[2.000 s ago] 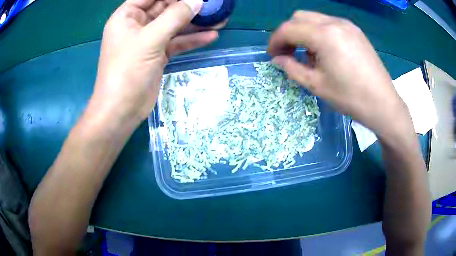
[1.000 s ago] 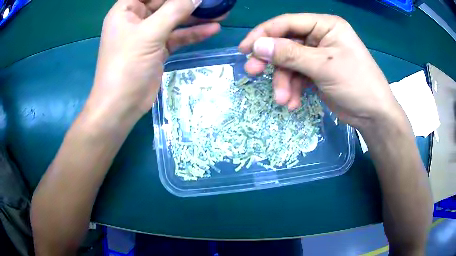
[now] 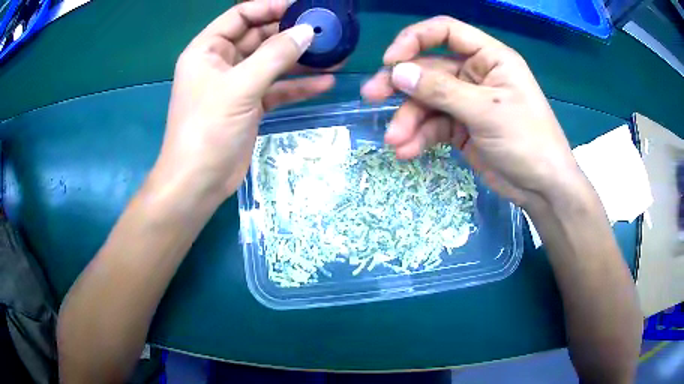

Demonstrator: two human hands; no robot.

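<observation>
My left hand (image 3: 251, 67) holds a round black disc (image 3: 346, 37) at the top of the view, with the thumb on its bluish centre, which has a small dark hole. My right hand (image 3: 442, 90) is just right of the disc, above the far edge of the tray. Its thumb and index finger are pinched around a tiny strip (image 3: 395, 66), mostly hidden by the fingertips. The clear plastic tray (image 3: 390, 283) lies below both hands, with a heap of small pale green strips (image 3: 405, 210) in it. Glare whitens the heap's left part.
A green bench top (image 3: 97, 165) lies under the tray. White paper (image 3: 615, 174) and tan cardboard (image 3: 664, 225) are at the right. A blue tray (image 3: 559, 11) is at the far upper right. Dark fabric (image 3: 34, 307) shows at the lower left.
My right hand has come up from the strips towards the disc, a strip now at its fingertips. The disc shows more fully, lower in view. The tray also appears slightly lower.
</observation>
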